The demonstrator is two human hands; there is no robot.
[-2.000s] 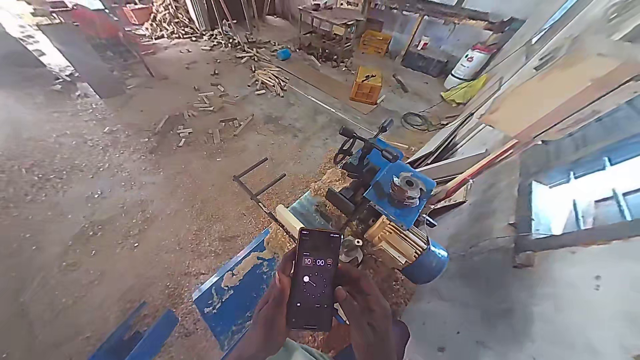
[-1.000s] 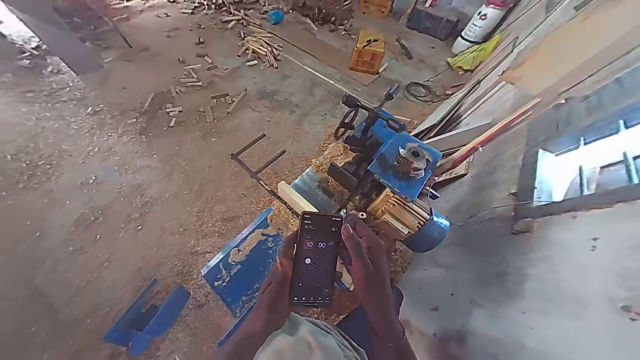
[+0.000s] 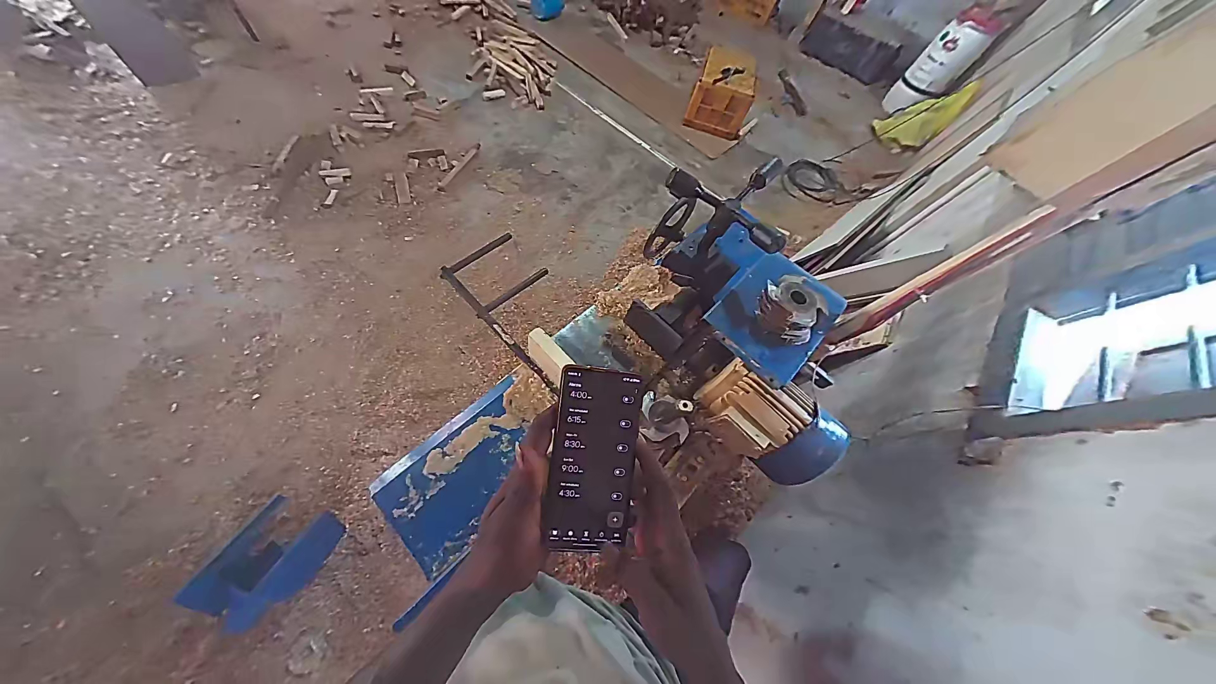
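Observation:
A dark smartphone [image 3: 591, 461] is held upright between both hands at the lower middle, its lit screen showing a list with toggles. My left hand [image 3: 518, 503] grips its left edge. Along the right edge, my right hand [image 3: 657, 508] is closed around the phone. Just beyond the phone stands a blue woodworking machine [image 3: 731, 294] with a stacked cutter head [image 3: 791, 309] on its top plate. A second metal cutter [image 3: 665, 418] shows right beside the phone, near a ribbed motor [image 3: 760, 408]. A pale wood piece [image 3: 549, 356] lies behind the phone's top.
Blue sheet-metal parts [image 3: 261, 565] lie on the shaving-covered floor at left. Wood offcuts [image 3: 513, 62] are heaped farther off, near an orange crate [image 3: 722, 93]. A black cable coil [image 3: 812, 179] lies on the floor. Boards [image 3: 912, 228] lean along the wall at right, beside a window [image 3: 1121, 351].
The phone's screen has changed from a clock-face dial to a list with toggles. Both hands still hold the phone. The view has tipped downward.

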